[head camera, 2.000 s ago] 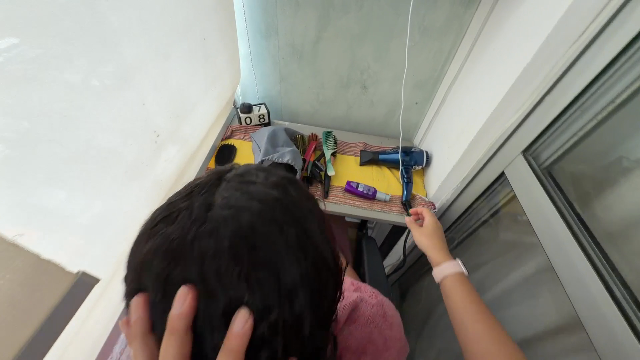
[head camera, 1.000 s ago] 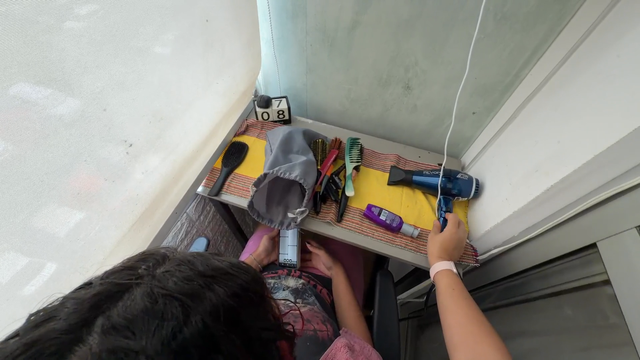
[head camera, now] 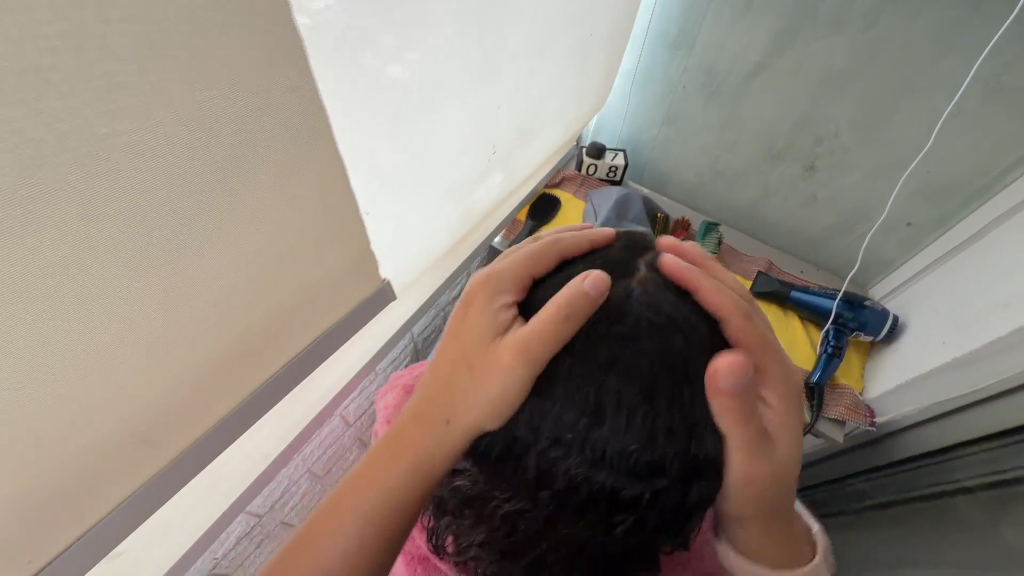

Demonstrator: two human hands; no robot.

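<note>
Dark, curly hair [head camera: 616,400] on a seated person's head fills the middle of the head view. My left hand [head camera: 512,336] rests on the upper left of the head, fingers apart, with no tool in it. On the right side of the head lies my right hand [head camera: 744,368], its fingers spread near the parting; a pale band circles that wrist. Beyond my right hand, a blue hair dryer [head camera: 860,316] lies on a yellow and striped cloth [head camera: 788,328]. A pink towel or garment [head camera: 396,396] shows at the person's shoulders.
Across the shelf are a black hairbrush [head camera: 544,210], a grey cloth bag [head camera: 616,208], a green comb [head camera: 709,236] and a block calendar [head camera: 603,164]. A white cord [head camera: 904,176] hangs in front of the dryer. A pale blind [head camera: 160,240] stands at left.
My right hand has left the hair dryer's handle and now lies on the head. My left hand, not visible one second ago, is on the hair too. The view has shifted.
</note>
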